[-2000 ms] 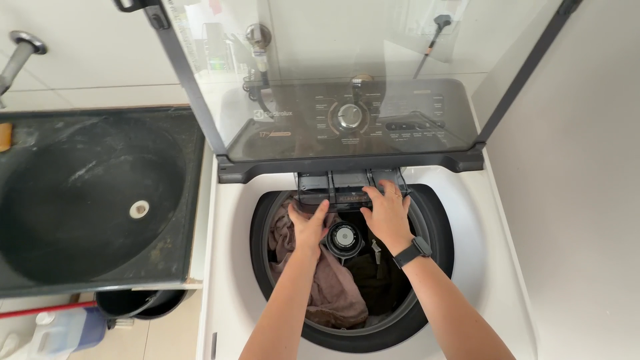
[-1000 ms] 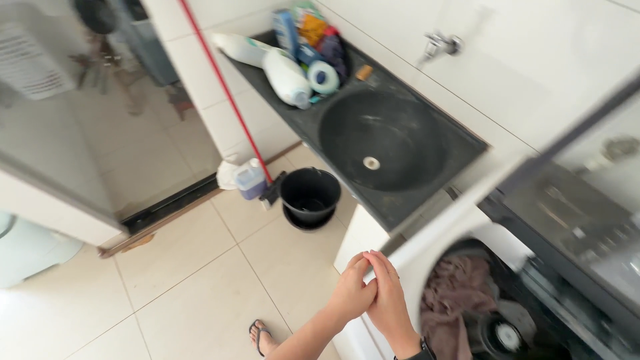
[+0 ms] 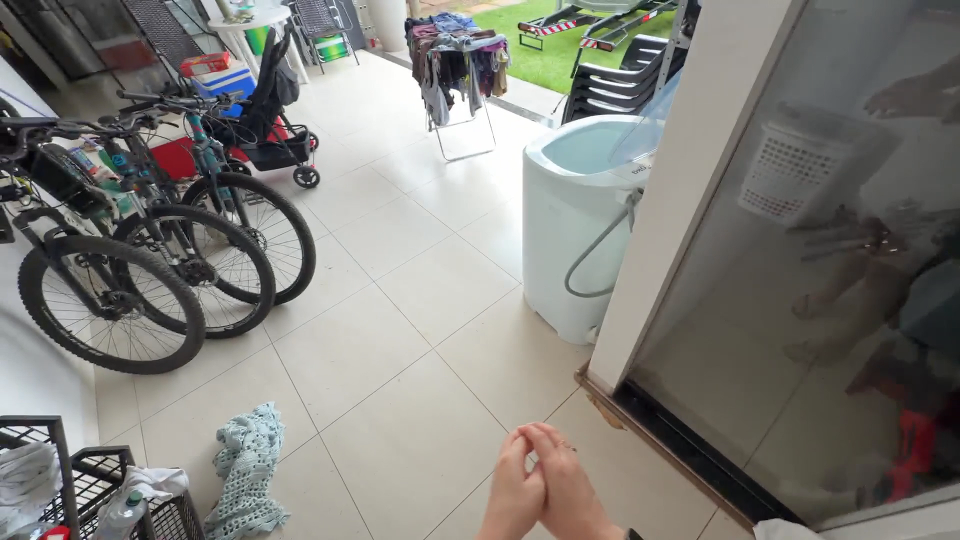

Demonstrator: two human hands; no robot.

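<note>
My left hand and my right hand are pressed together at the bottom centre, fingertips touching, with no object seen between them. A ring shows on a finger of the right hand, and the edge of a dark watch band at its wrist. Below and around them lies the tiled floor. A light-blue crocheted cloth lies crumpled on the tiles to their left. Farther off, a white portable washing machine with a grey hose stands beside the door frame.
Several bicycles line the left wall, near a stroller. Black plastic crates hold cloths and a bottle at lower left. A drying rack with clothes stands far back. At right are a glass door and its raised floor track.
My hands have left the rim area inside the top-load washer and come together. The view has swung far left, from the washer and black sink to the bicycles and open floor.
</note>
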